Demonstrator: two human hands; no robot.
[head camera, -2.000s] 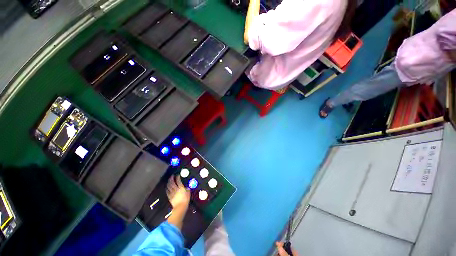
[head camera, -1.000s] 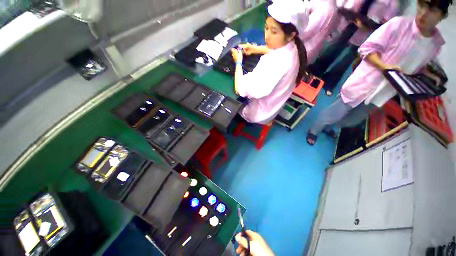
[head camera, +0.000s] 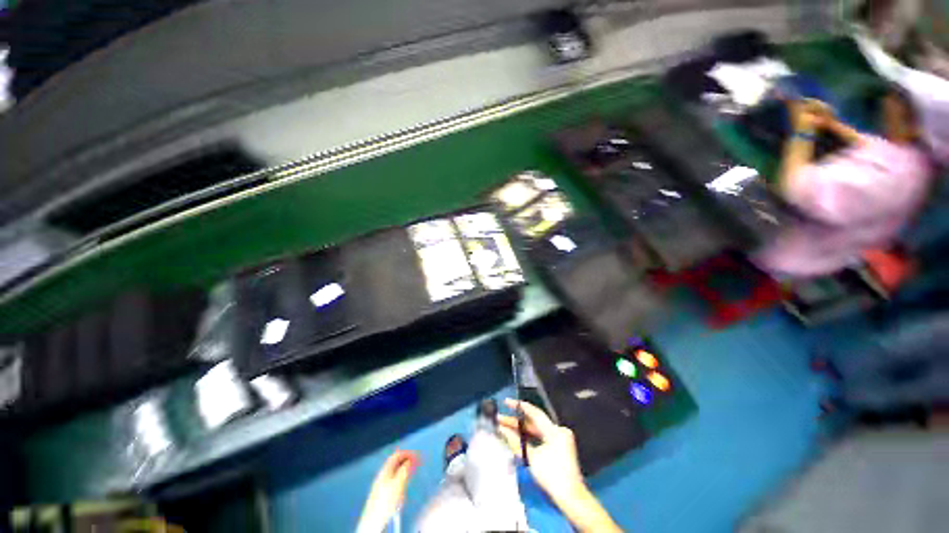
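My right hand is low in the picture, right of centre, shut on the dark handles of scissors; the silver blades point up. My left hand is at the lower edge, blurred, with nothing visible in it; its finger position is unclear. In front of the hands, a long black tray on the green bench carries two glossy black phone screens with white patches at the left and two silver-white open phone units at the right.
Shiny clear plastic bags lie left of the tray. A black panel with coloured lights juts over the blue floor. More loaded trays stand at right. A person in a pink smock sits far right. A metal rail runs behind the bench.
The view has swung left, so the lit panel and loaded trays now lie further right. My left hand has come into view at the bottom; my right hand still holds the scissors.
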